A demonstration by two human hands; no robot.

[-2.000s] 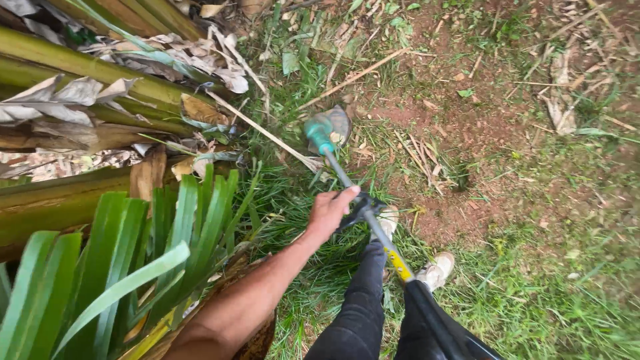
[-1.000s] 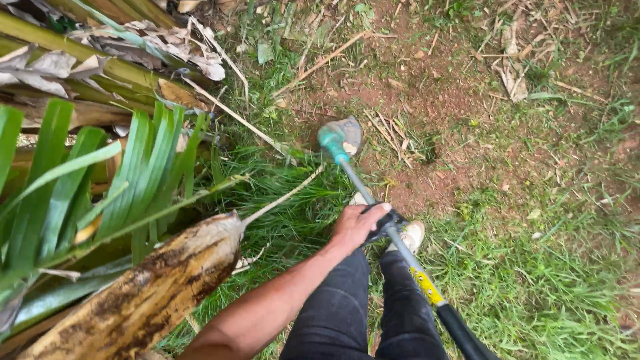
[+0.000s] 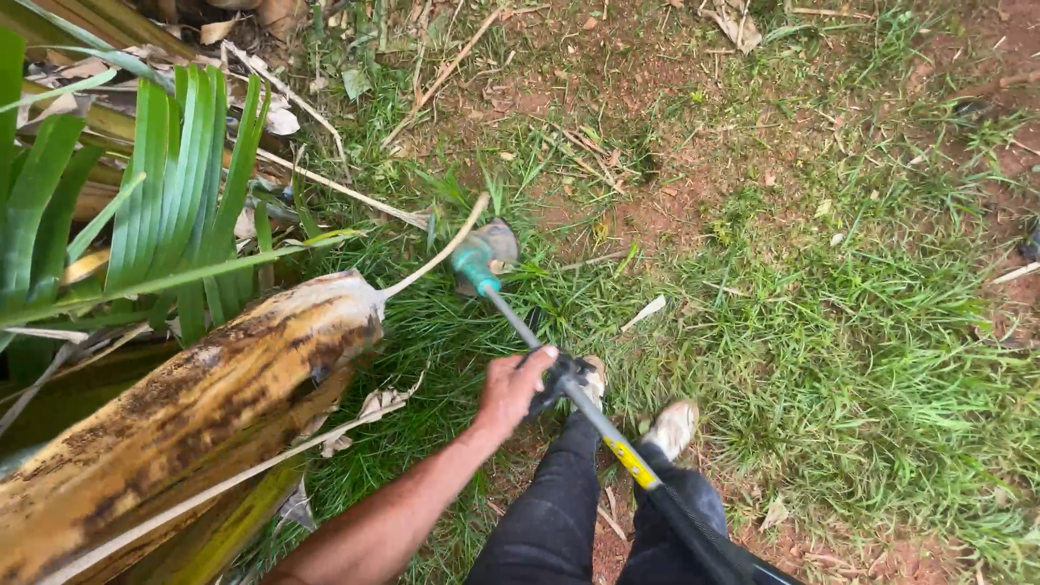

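Observation:
My left hand (image 3: 513,388) is closed around the black front handle (image 3: 561,382) of a string trimmer, about halfway up its grey shaft (image 3: 601,422). The trimmer's green head (image 3: 474,264) and its guard (image 3: 497,244) sit low over the grass, ahead and to the left of my feet. A yellow label (image 3: 632,463) and a black sleeve (image 3: 691,524) cover the shaft nearer my body. My right hand is out of the frame.
A cut, brown-stained plant stalk (image 3: 236,366) rises at the left, near the trimmer head. Green palm-like leaves (image 3: 175,179) and dry stems lie beyond it. My light shoes (image 3: 674,426) stand on grass and reddish soil. Dry twigs (image 3: 597,158) lie ahead.
The view has shifted, bringing the cut stalk fully into sight at the left. The trimmer head now is beside the grass close to the stalk's tip; my left hand keeps its hold.

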